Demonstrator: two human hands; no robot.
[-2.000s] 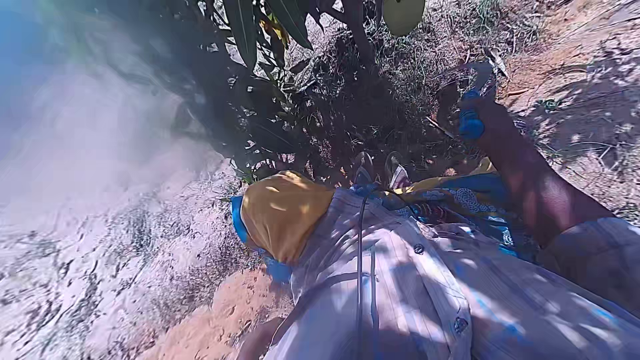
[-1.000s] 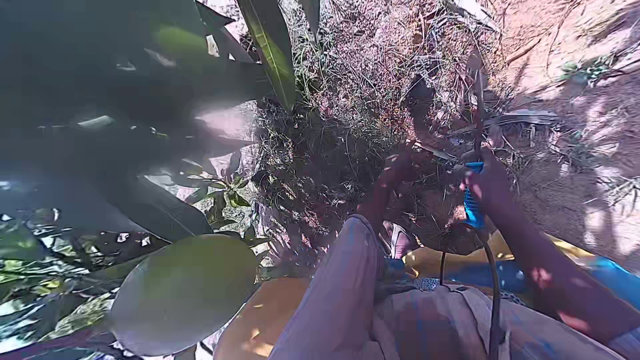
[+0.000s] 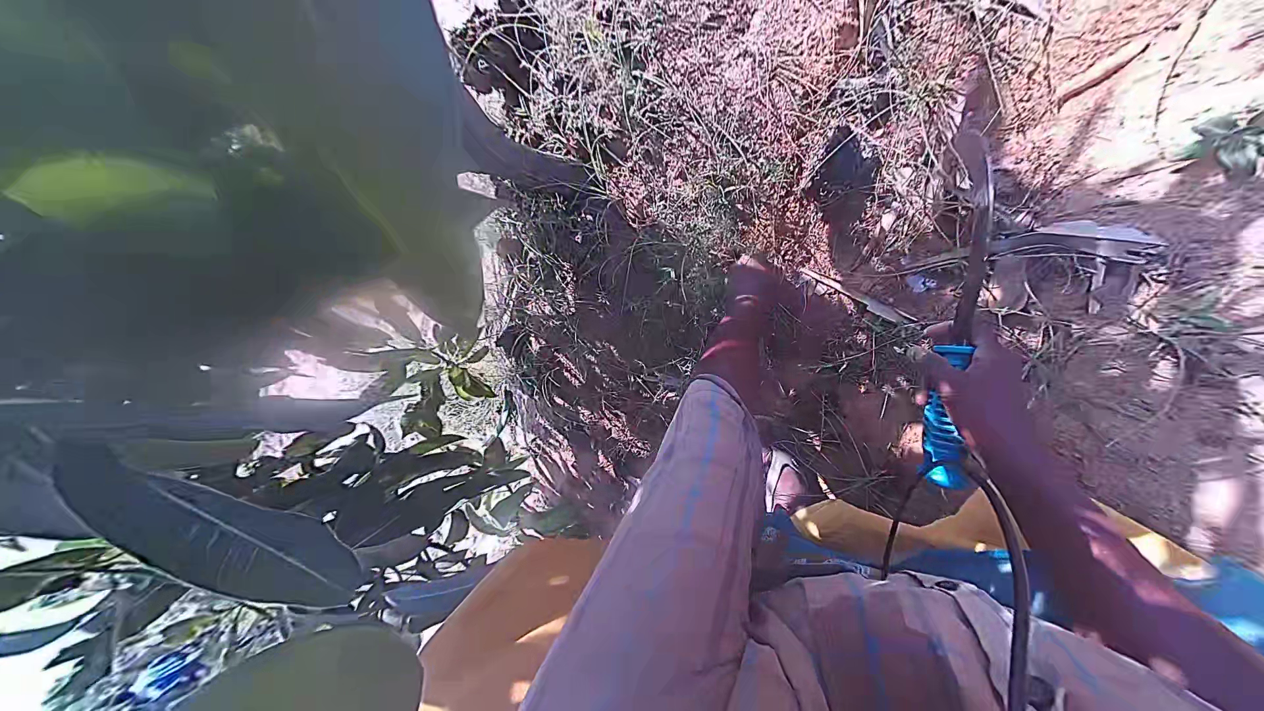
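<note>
My right hand (image 3: 973,380) is closed round the blue ribbed handle (image 3: 943,430) of a curved-bladed tool, likely a sickle. Its dark blade (image 3: 975,257) points away from me over the ground. A dark cord (image 3: 1015,583) runs near the handle's lower end down across my shirt. To the left, my left hand (image 3: 755,281) reaches down towards the dry grass (image 3: 681,178), blurred and in shade. Whether its fingers hold anything cannot be made out.
Large blurred leaves (image 3: 207,533) crowd the left side close to the camera. A rounded green thing, perhaps a fruit (image 3: 316,671), is at the bottom left. Dry leaf pieces (image 3: 1086,242) lie on the soil beyond the blade. A shoe (image 3: 783,479) shows below my left hand.
Two seconds ago only my right arm showed plainly, with the blue handle; my left arm has since come forward over the grass. The view has shifted and foliage covers more of the left.
</note>
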